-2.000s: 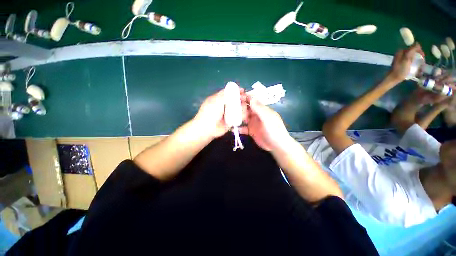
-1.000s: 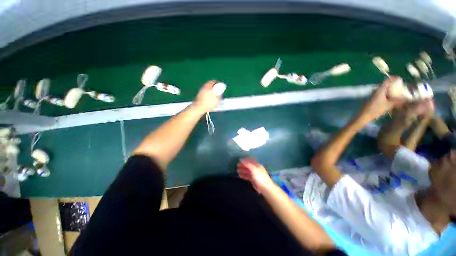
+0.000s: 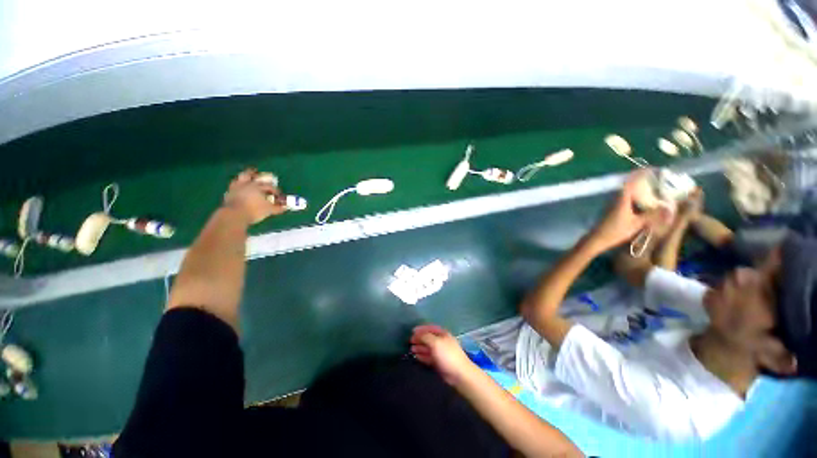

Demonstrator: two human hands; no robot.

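My left hand (image 3: 247, 199) reaches over the belt, its fingers closed on a cream corded piece that they mostly hide. A labelled piece (image 3: 292, 203) with brown and blue bands sticks out beside the fingers. Another cream piece (image 3: 374, 186) lies on the belt to the right, its white cord loop trailing left. My right hand (image 3: 435, 347) is low over the near bench edge, fingers loosely curled, with nothing seen in it. White slips (image 3: 418, 282) lie fanned on the bench beyond it.
A pale rail (image 3: 358, 227) runs between bench and green belt (image 3: 403, 134). More corded pieces lie left (image 3: 92, 233) and right (image 3: 460, 172) along the belt. A neighbour in a white shirt (image 3: 627, 367) sits at the right, hands holding pieces. Pieces lie at the bench's far left (image 3: 18, 360).
My left hand has let go of the cream piece, now on the belt, and moved left onto another corded piece. My right hand has left the held piece and dropped towards the bench edge.
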